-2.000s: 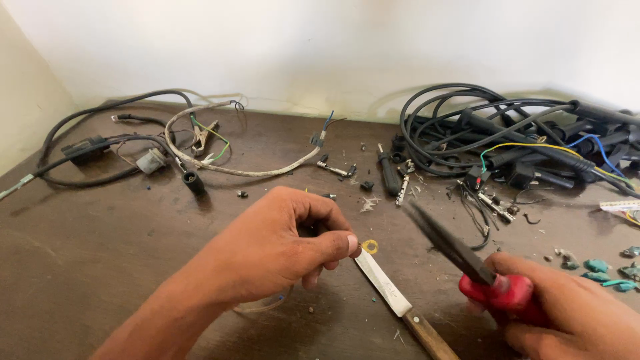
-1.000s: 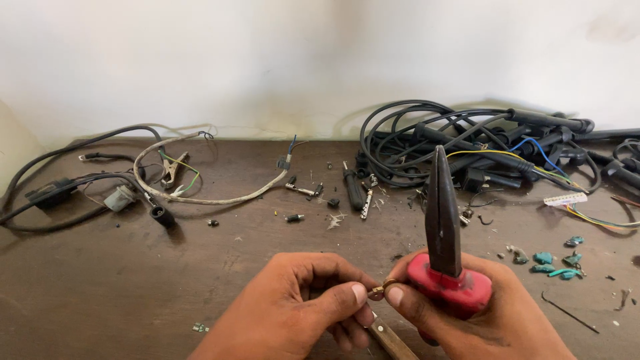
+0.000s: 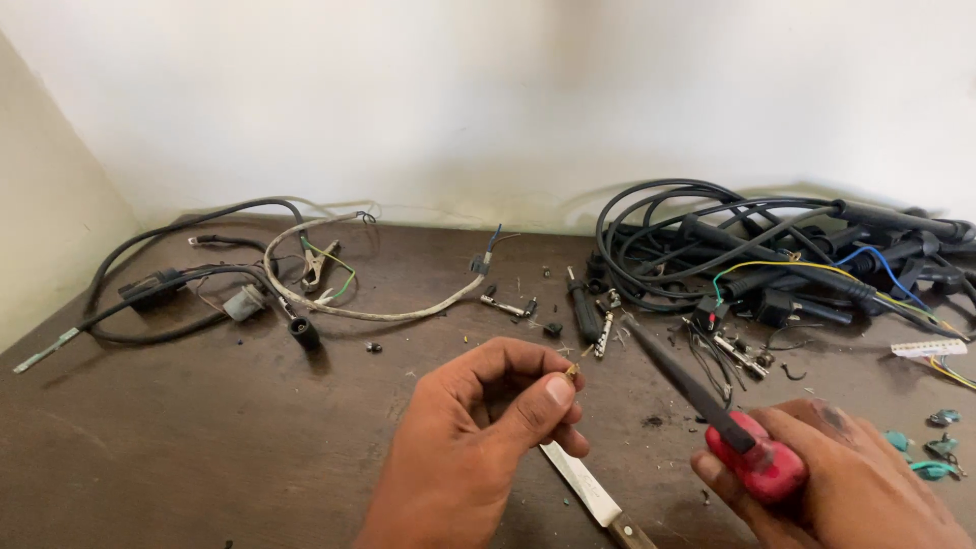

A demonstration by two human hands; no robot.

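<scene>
Between thumb and forefinger, my left hand point(image 3: 488, 435) pinches a small brass-coloured metal piece point(image 3: 572, 371). My right hand point(image 3: 839, 473) grips red-handled pliers point(image 3: 755, 457), whose long dark jaws point up and to the left, apart from the left hand. Whether the jaws are parted cannot be told. On the brown table below the left fingers lies a knife point(image 3: 583, 484) with a wooden handle, its blade tip hidden behind that hand. A black-handled screwdriver point(image 3: 582, 311) lies beyond the left hand, beside a slim perforated metal strip point(image 3: 604, 335).
Black cables point(image 3: 686, 198) with boots heap at the back right against the wall. At the left lie a looped pale cable point(image 3: 381, 314), a crocodile clip point(image 3: 313, 271) and a black connector point(image 3: 303, 333). Teal scraps point(image 3: 932, 470) and a white terminal strip point(image 3: 928, 348) sit at the right.
One second ago both hands met at the small piece, with the pliers upright. Now my right hand has moved away to the right with the pliers tilted, and the piece stays in my left fingers.
</scene>
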